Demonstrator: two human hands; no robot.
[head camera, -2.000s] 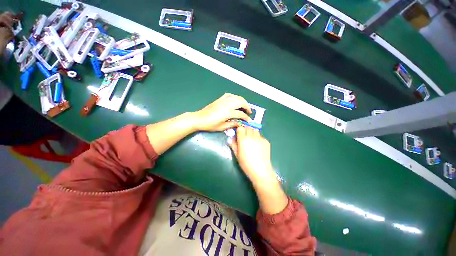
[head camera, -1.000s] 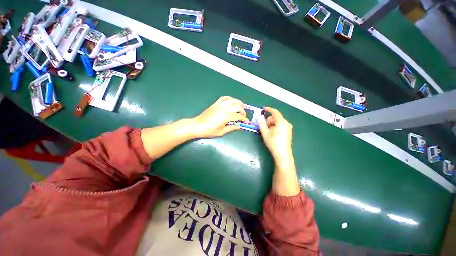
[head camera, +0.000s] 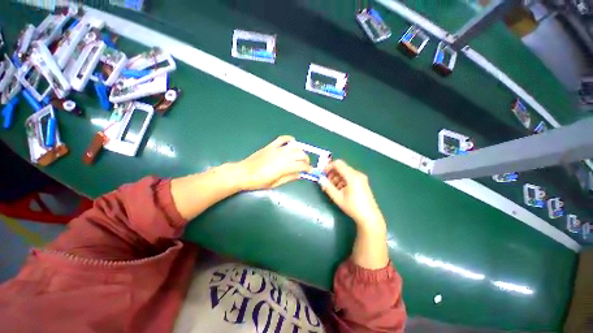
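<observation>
A white frame (head camera: 317, 156) with an open window and a bit of blue along its near side lies on the green bench in front of me. My left hand (head camera: 278, 164) holds its left end, fingers over the top and near side. My right hand (head camera: 344, 185) is at its right near corner, with thumb and fingertips close together against the frame. Whether a small part is between the right fingertips cannot be told. The fingers hide the frame's left end and part of its near side.
A jumbled pile of white frames, blue batteries and brown end pieces (head camera: 133, 130) lies at left. Beyond the pale metal rail (head camera: 286, 104), units stand spaced on the darker green belt (head camera: 403, 97). A grey post (head camera: 513, 151) crosses at right. A small white scrap (head camera: 437, 299) lies at near right.
The right hand has moved from the frame's near side to its right end, then down to its near right corner. The left hand keeps holding the frame. The view has shifted slightly.
</observation>
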